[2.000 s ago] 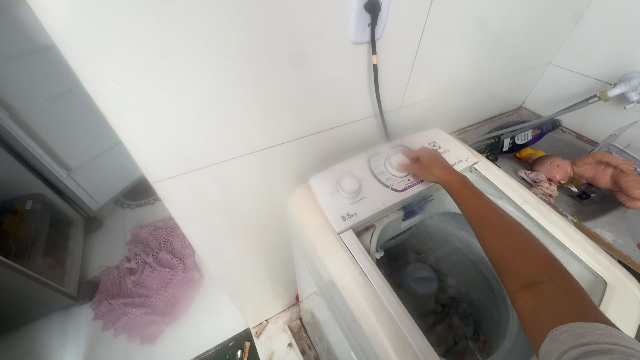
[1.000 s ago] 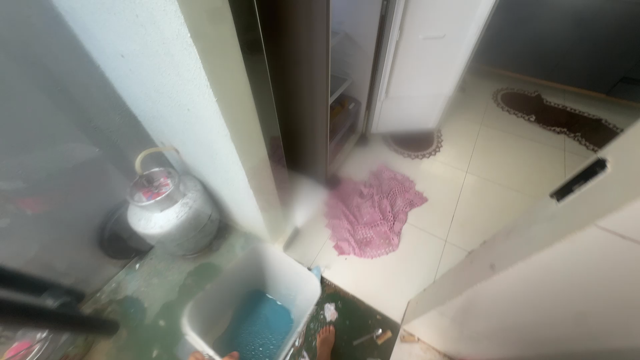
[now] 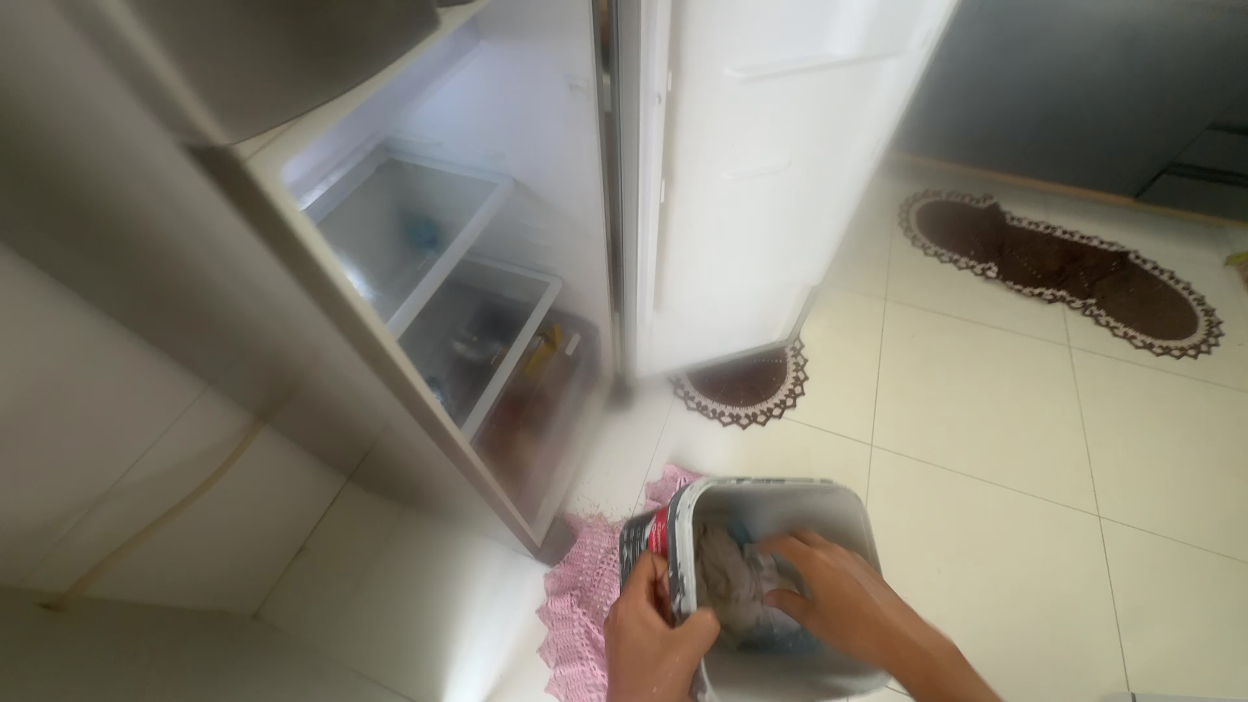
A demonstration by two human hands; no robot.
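My left hand [image 3: 658, 634] grips the left rim of a grey plastic bucket [image 3: 863, 517], thumb over the edge. Inside the bucket lies a wet, greyish cloth [image 3: 726, 575] with some bluish liquid around it. My right hand [image 3: 829, 585] reaches into the bucket, fingers spread at the cloth's right side; whether they pinch it is blurred. Beneath and left of the bucket, a pink crocheted rug [image 3: 575, 614] lies on the tiled floor.
An open refrigerator [image 3: 439, 283] with glass shelves and a lower drawer stands at the left, its white door [image 3: 751, 175] swung out. A small brown rug [image 3: 746, 385] lies under the door. A longer brown rug [image 3: 1063, 263] lies on the tiles at the right.
The view has moved from the washing machine, past a bucket of blue liquid, to the open refrigerator. My right hand is now inside a bucket that my left hand holds.
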